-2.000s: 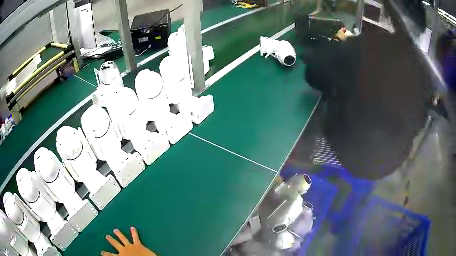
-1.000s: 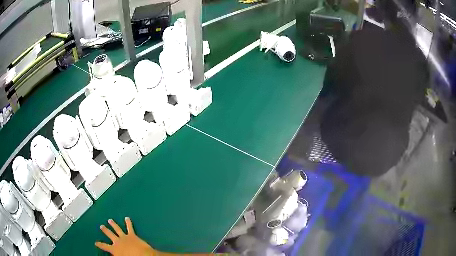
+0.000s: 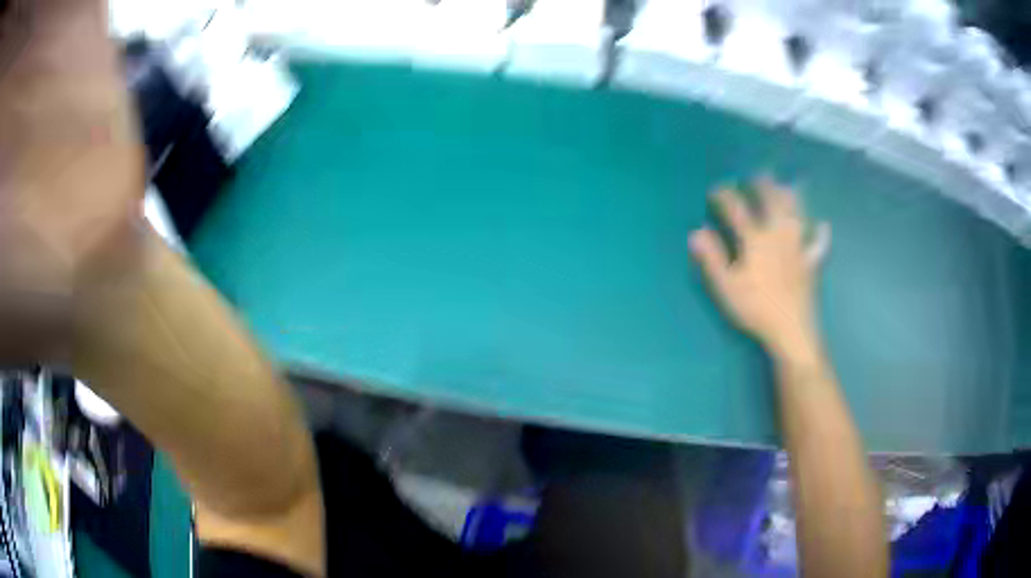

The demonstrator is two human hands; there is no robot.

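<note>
A row of white security cameras (image 3: 678, 73) runs along the top of the view, cut off by its edge, with flat bases towards me. My right hand (image 3: 769, 265) is over the green bench (image 3: 475, 248) at the right, below the row, with fingers apart and nothing visible in it. Contact with the mat is unclear. My left hand (image 3: 62, 147) is raised close to the lens at the upper left. It is large, badly blurred and cut off by the edge, so its fingers and any hold are hidden.
A blurred black object (image 3: 187, 147) and a white piece (image 3: 254, 107) are at the bench's left end. Cluttered items, one yellow (image 3: 45, 485), lie at the lower left. Beyond the bench's near edge, blue crates (image 3: 497, 525) show at the bottom centre and right.
The view has swung to the left and down. The camera row now lies across the top. Both forearms are now in view; only one hand showed before. The dark-clothed person has left the view.
</note>
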